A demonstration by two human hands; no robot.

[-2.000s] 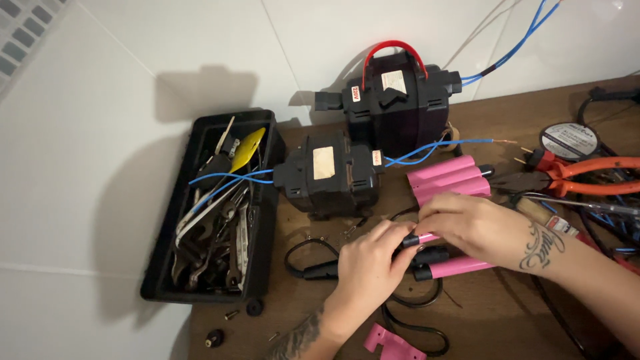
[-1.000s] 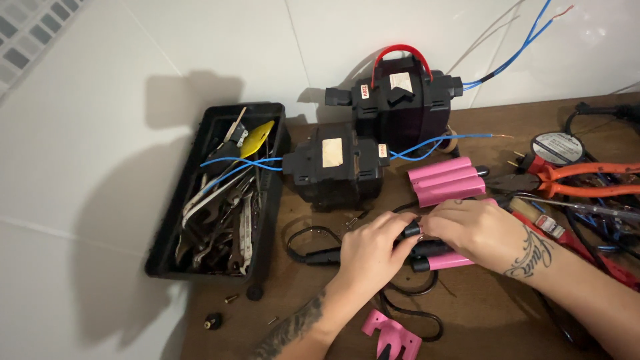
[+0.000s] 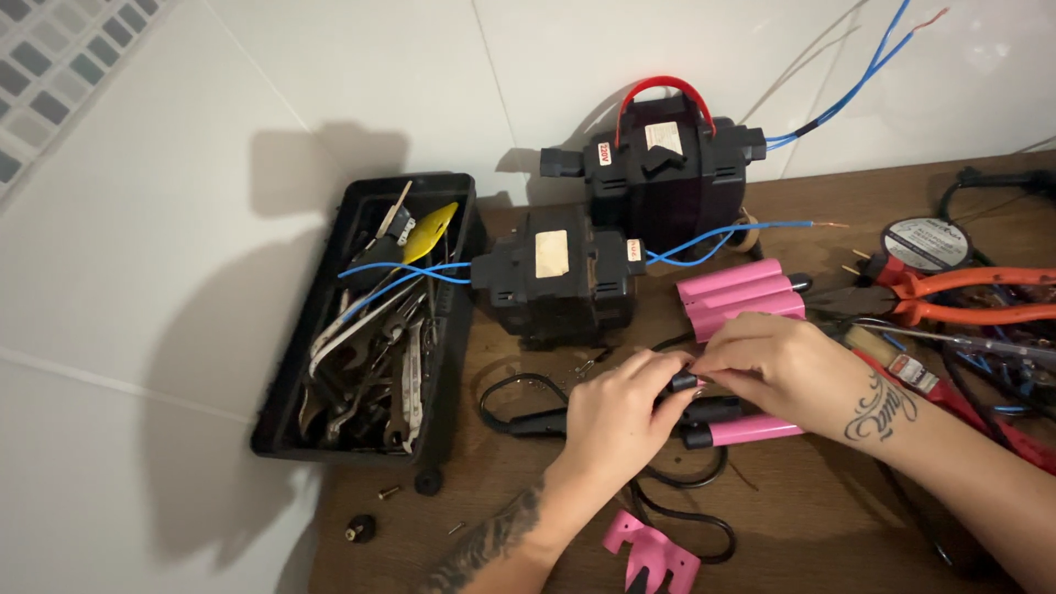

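Note:
My left hand (image 3: 623,408) pinches a small black cylindrical part (image 3: 681,382) between thumb and fingers. My right hand (image 3: 767,363) meets it from the right, fingertips closed at the part's end; what they grip is too small to tell. Just below my fingers, a pink barrel with a black end cap (image 3: 755,430) lies beside a black handle-like part. A pink three-barrel piece (image 3: 740,295) rests above my right hand. A black cord (image 3: 689,518) loops on the wooden table, near a pink plastic cover (image 3: 652,554) at the bottom.
A black bin of wrenches (image 3: 450,330) stands left, beside two black transformers (image 3: 565,276) (image 3: 672,177) with blue wires. Orange-handled pliers (image 3: 973,295), a solder tin (image 3: 926,244), a red-handled brush (image 3: 957,404) and wires lie right. Small screws (image 3: 388,492) and a black knob (image 3: 360,528) lie lower left.
Both hands stay together around the small black part, with slight finger movement. The pink stick glimpsed between them two seconds ago is now mostly hidden.

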